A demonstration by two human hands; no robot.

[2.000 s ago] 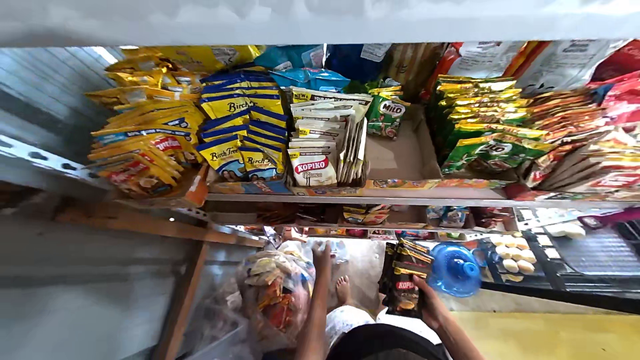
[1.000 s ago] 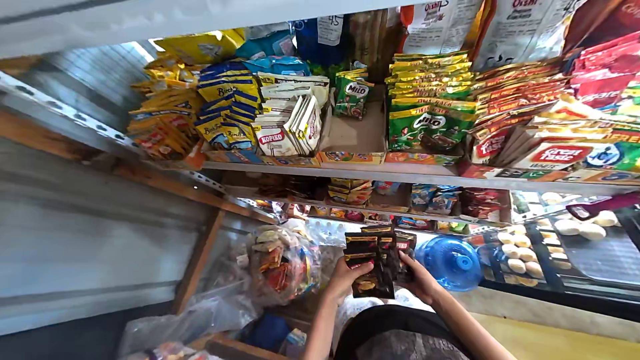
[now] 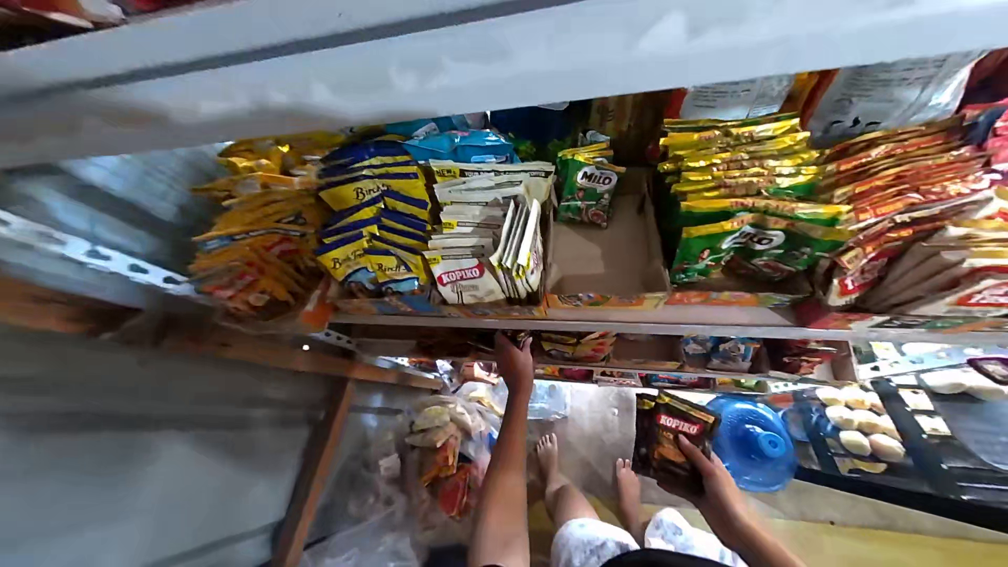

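Observation:
My right hand (image 3: 705, 472) grips a bundle of dark Kopiko coffee sachets (image 3: 676, 437), held upright above the floor. My left hand (image 3: 513, 358) reaches into the lower shelf, its fingers at a dark sachet (image 3: 516, 337) beneath the upper shelf's edge; the fingertips are partly hidden. On the upper shelf, over my left hand, stand white Kopiko sachets (image 3: 468, 279), with Birch Tree sachets (image 3: 374, 256) to their left. Green Milo sachets (image 3: 587, 189) lean at the back of a cardboard box (image 3: 606, 268), and more Milo sachets (image 3: 756, 244) fill the box to the right.
Orange-brown sachets (image 3: 268, 268) crowd the upper shelf's left end. A plastic bag of packets (image 3: 449, 449) is on the floor left of my feet. A blue water jug (image 3: 752, 445) stands beside my right hand, near eggs (image 3: 862, 425). A metal shelf beam (image 3: 504, 71) crosses overhead.
One second ago both hands were together at the dark sachets. Now my left hand has moved away from them up into the lower shelf, while my right hand keeps the bundle.

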